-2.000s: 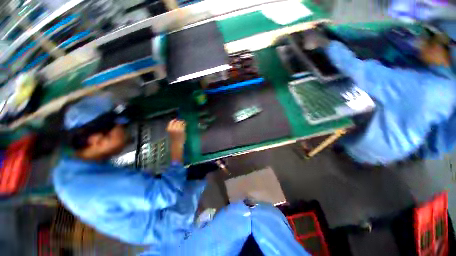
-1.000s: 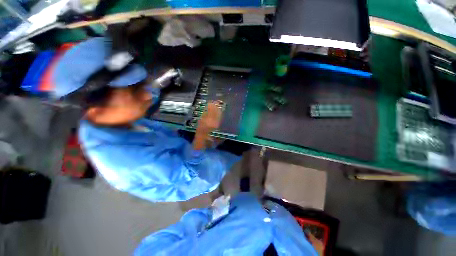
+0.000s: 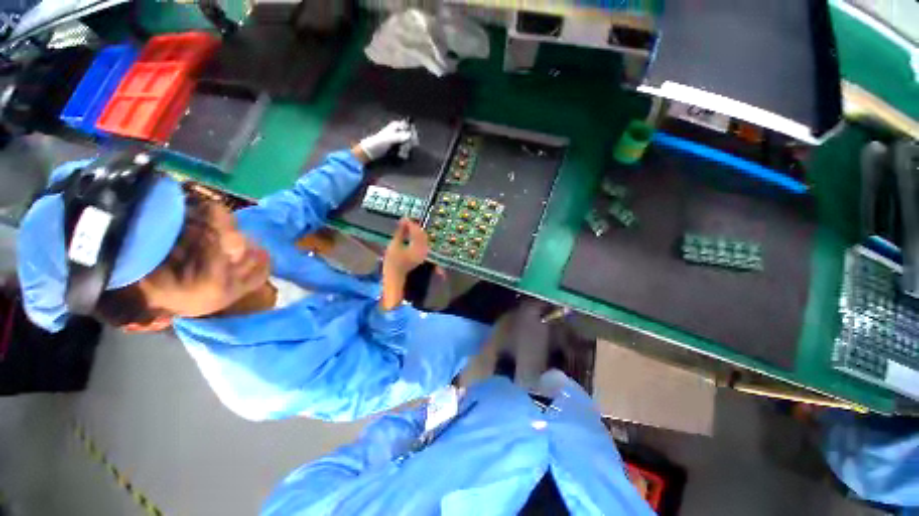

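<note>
Neither of my hands is in view; only my blue coat shows at the bottom. A green circuit board panel point(image 3: 723, 252) lies on the black mat point(image 3: 695, 297) in front and to the right. Several small single circuit boards point(image 3: 611, 209) lie loose near the mat's left edge. A green pot point(image 3: 633, 142) stands behind them.
A seated person point(image 3: 302, 312) in blue is on the left, one hand gloved, beside a board tray point(image 3: 529, 217) and another panel point(image 3: 393, 202). A clear tray of boards point(image 3: 872, 312) is at right. Red point(image 3: 156, 86) and blue bins are at upper left. A cardboard box point(image 3: 655, 388) is below the bench.
The view has swung left, so the bench things sit further right in the picture. The other person's face has turned up towards me, and their gloved hand now shows clearly.
</note>
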